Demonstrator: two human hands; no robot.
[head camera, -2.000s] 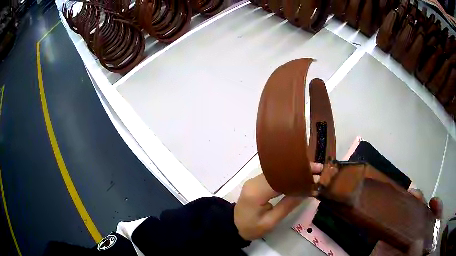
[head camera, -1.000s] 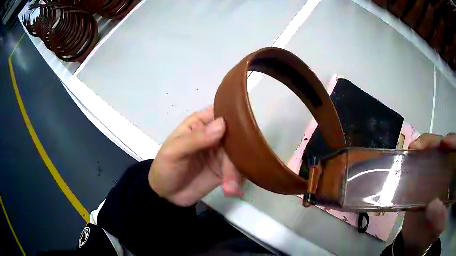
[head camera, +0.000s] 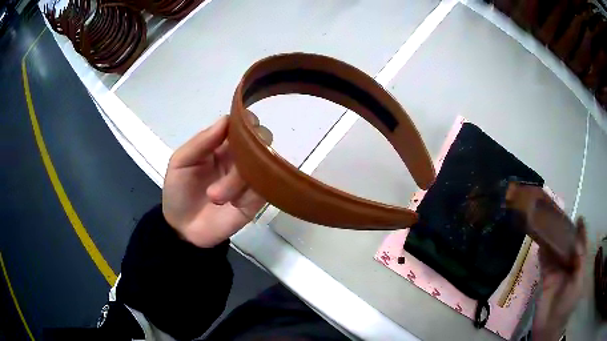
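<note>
My left hand (head camera: 213, 183) holds a wide brown headband (head camera: 299, 196) by its left side. The headband opens to the right, and a dark strip (head camera: 333, 85) shows along its inside. My right hand (head camera: 559, 283), blurred at the right, holds the brown-stained roller box (head camera: 551, 223) over the right side of a black pad (head camera: 466, 200). The box is apart from the headband. The pad has brown stains and a small black loop at its lower corner. It lies on a pink printed sheet (head camera: 426, 283).
A tan strip (head camera: 516, 272) lies beside the pad. The pale table (head camera: 266, 33) has white edging. Brown headbands stand in rows at the upper left (head camera: 110, 36) and upper right (head camera: 552, 40). A dark floor (head camera: 73, 166) with a yellow line is at the left.
The roller box has come off the headband's end and moved right and over the pad. My left hand has moved left with the headband, whose two ends now both show free.
</note>
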